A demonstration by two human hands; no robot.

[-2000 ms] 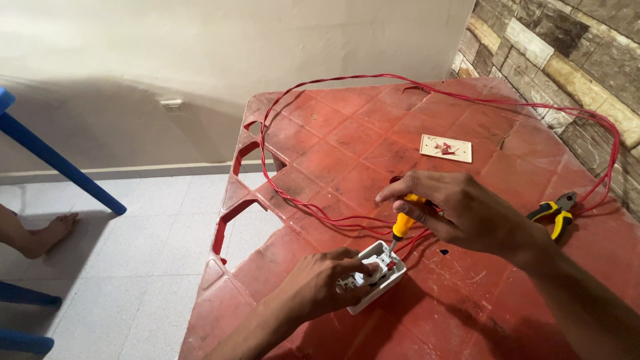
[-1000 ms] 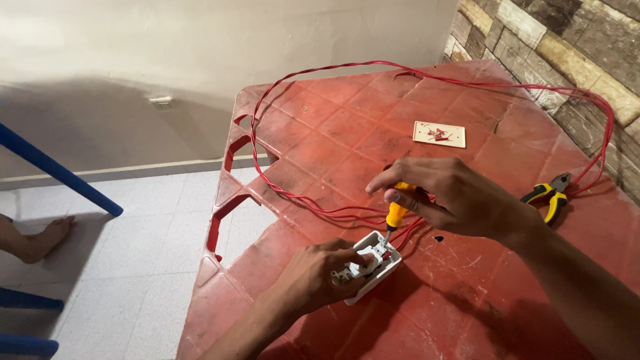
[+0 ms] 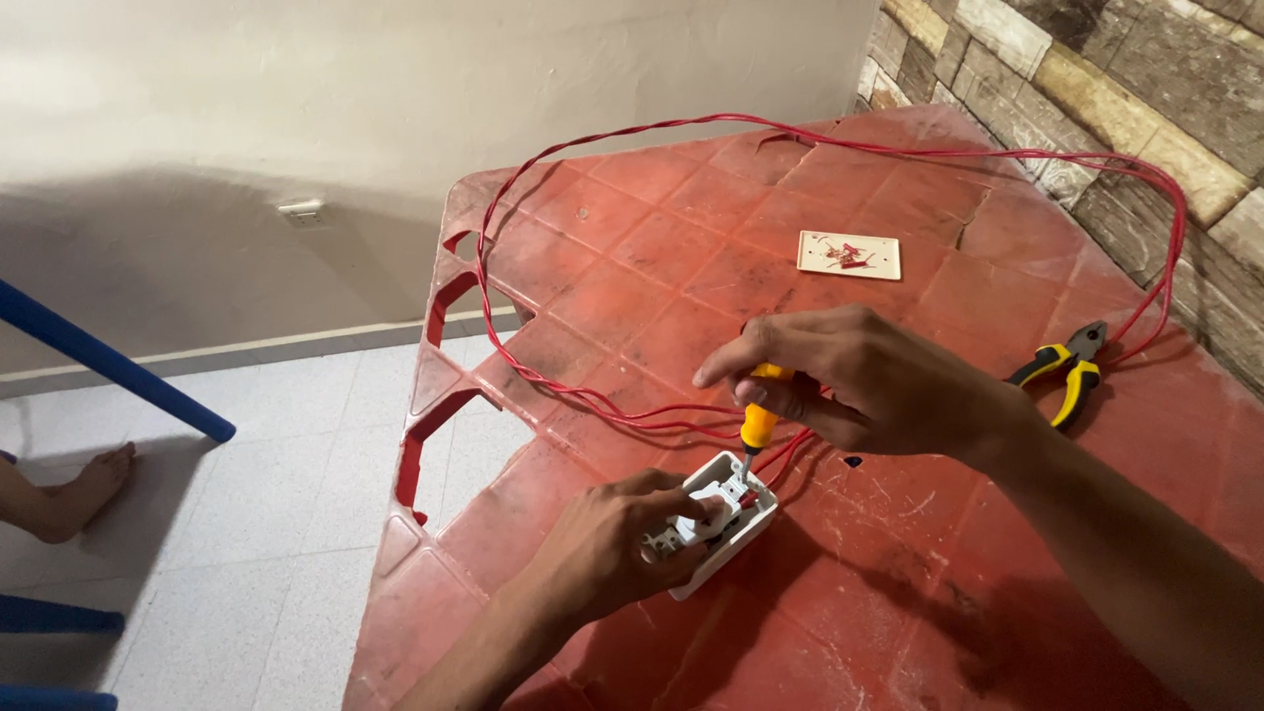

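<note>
My right hand (image 3: 839,380) holds a yellow-handled screwdriver (image 3: 758,425) nearly upright, its tip at the upper end of a white electrical outlet (image 3: 713,509). The outlet sits tilted in a white plastic box (image 3: 731,548) on the red table. My left hand (image 3: 632,538) grips outlet and box from the left, thumb and fingers on the outlet; part of it is hidden by them. Twisted red wires (image 3: 592,400) run into the box near its upper right side and loop around the table's far part. Whether the tip sits in a screw cannot be made out.
A cream cover plate (image 3: 879,259) bearing small red wire scraps lies beyond my right hand. Yellow-and-black pliers (image 3: 1081,370) rest right of it. The red plastic table (image 3: 632,286) has a broken, cut-out left edge. Blue legs (image 3: 118,360) and a person's bare foot (image 3: 99,484) are at left.
</note>
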